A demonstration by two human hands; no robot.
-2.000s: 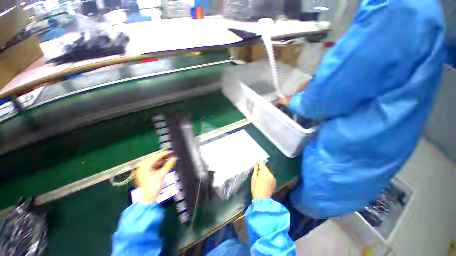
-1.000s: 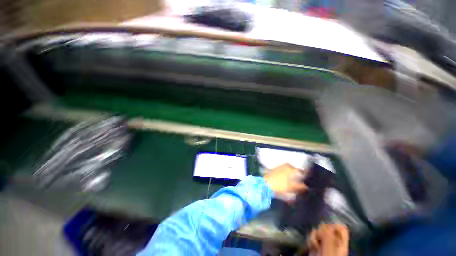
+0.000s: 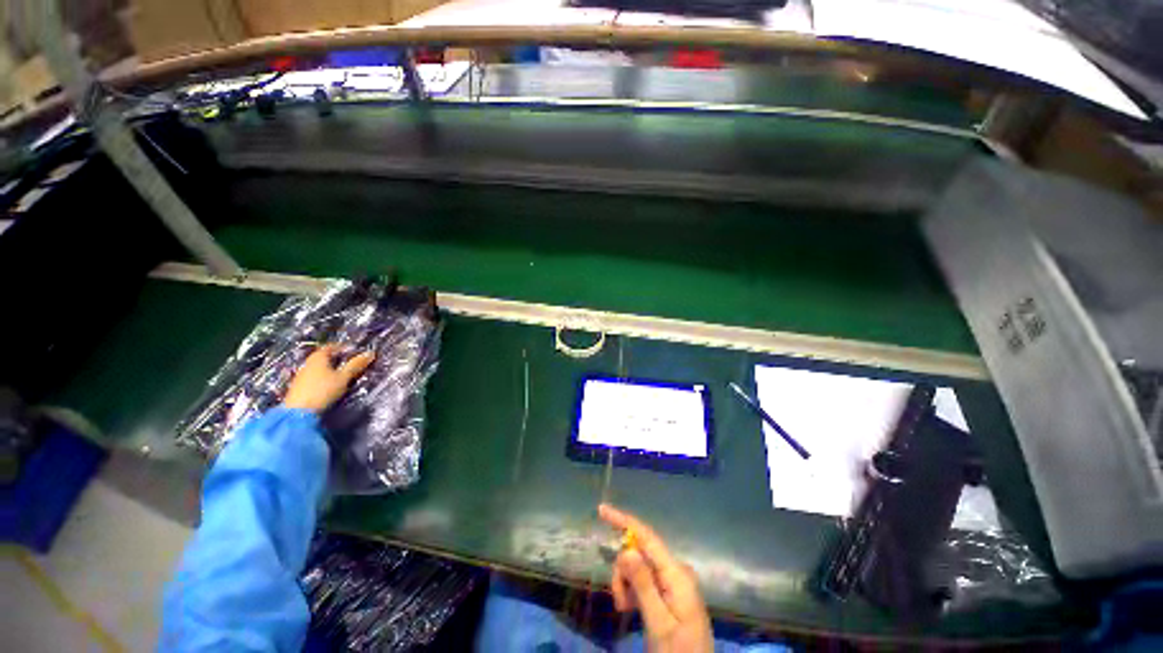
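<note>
A bagged button panel [image 3: 395, 370] lies on the bench at the left, in shiny crinkled clear plastic. My left hand [image 3: 328, 379] is on top of it, fingers bent into the film. My right hand [image 3: 657, 580] is near the bench's front edge, below the tablet, with a small yellow piece of the test harness [image 3: 628, 541] between thumb and fingers. The tablet [image 3: 643, 421] lies flat with a bright white screen. A black button panel [image 3: 908, 510] lies at the right, partly over the white record sheet [image 3: 816, 434], with clear plastic beside it.
A dark pen [image 3: 770, 421] lies at the sheet's left edge. A cream ring [image 3: 580, 338] lies by the pale rail [image 3: 714, 334]. A grey-white tote [image 3: 1039, 383] with dark characters stands at the right. A blue crate [image 3: 58, 478] is at lower left. More bagged items [image 3: 383, 593] are below the bench edge.
The black panel that was in my hands now lies at the right over the sheet. My left hand has moved left onto the bagged panel; my right hand has moved left below the tablet.
</note>
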